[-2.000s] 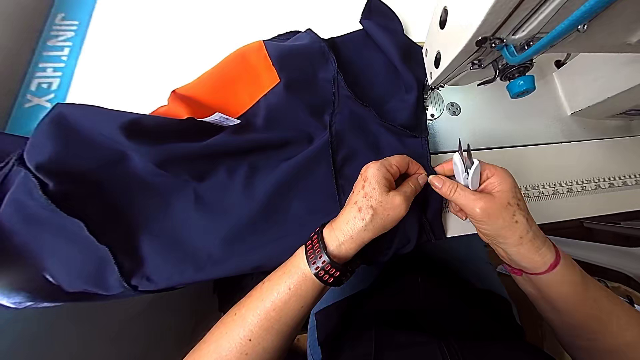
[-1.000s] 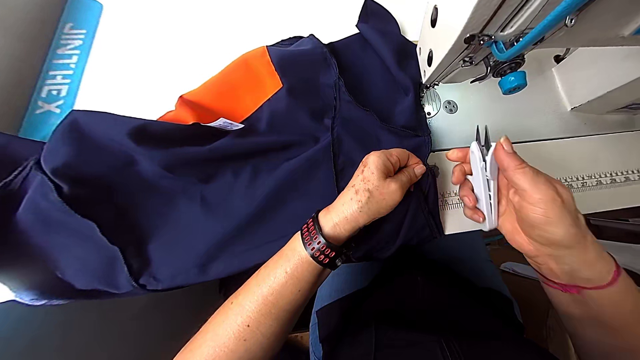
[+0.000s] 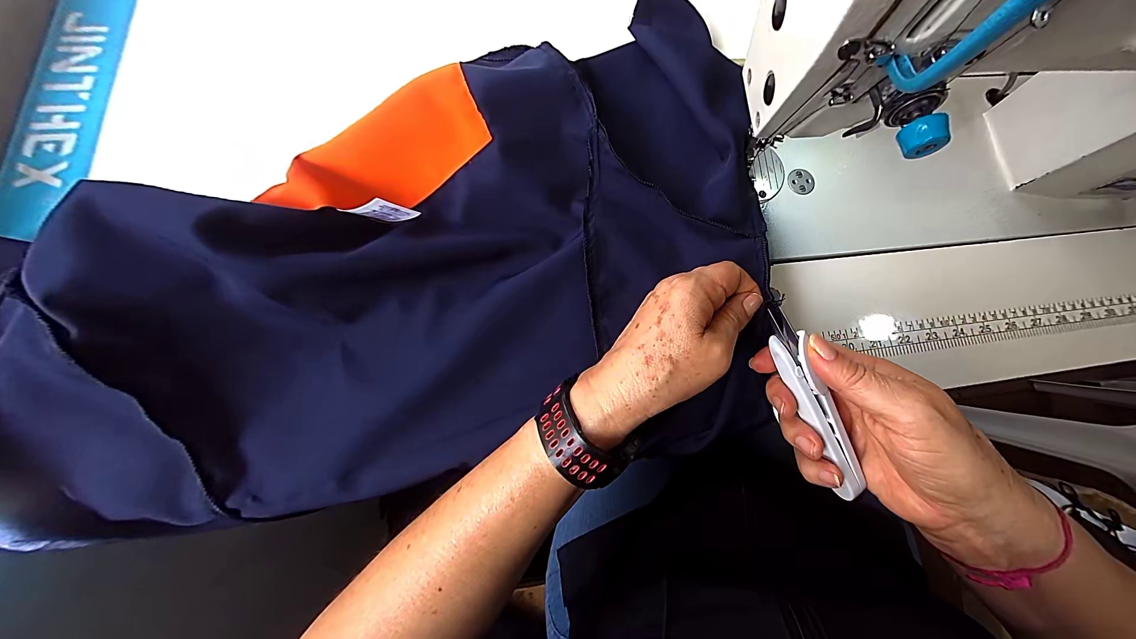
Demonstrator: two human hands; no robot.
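A navy blue fabric garment [image 3: 399,328] with overlocked seams lies spread from the left to the sewing machine. An orange panel [image 3: 399,142] and a small white label [image 3: 382,210] show along its upper side. My left hand [image 3: 679,342], wrist in a black and red band, pinches the garment's right edge between thumb and fingers. White thread snips [image 3: 821,417] are in my right hand [image 3: 896,435], with their metal blades at the garment's edge just right of my left fingertips. Fine threads show there; whether the blades are closed on them I cannot tell.
The white sewing machine head [image 3: 825,62] with a blue knob [image 3: 923,136] stands at the upper right. Below it are the round needle plate [image 3: 766,173] and a measuring tape strip [image 3: 994,330] on the table. A blue strip with lettering [image 3: 67,98] is at the upper left.
My right hand has turned the snips and brought their blades from beside the garment to its edge. My left hand keeps its pinch on the fabric.
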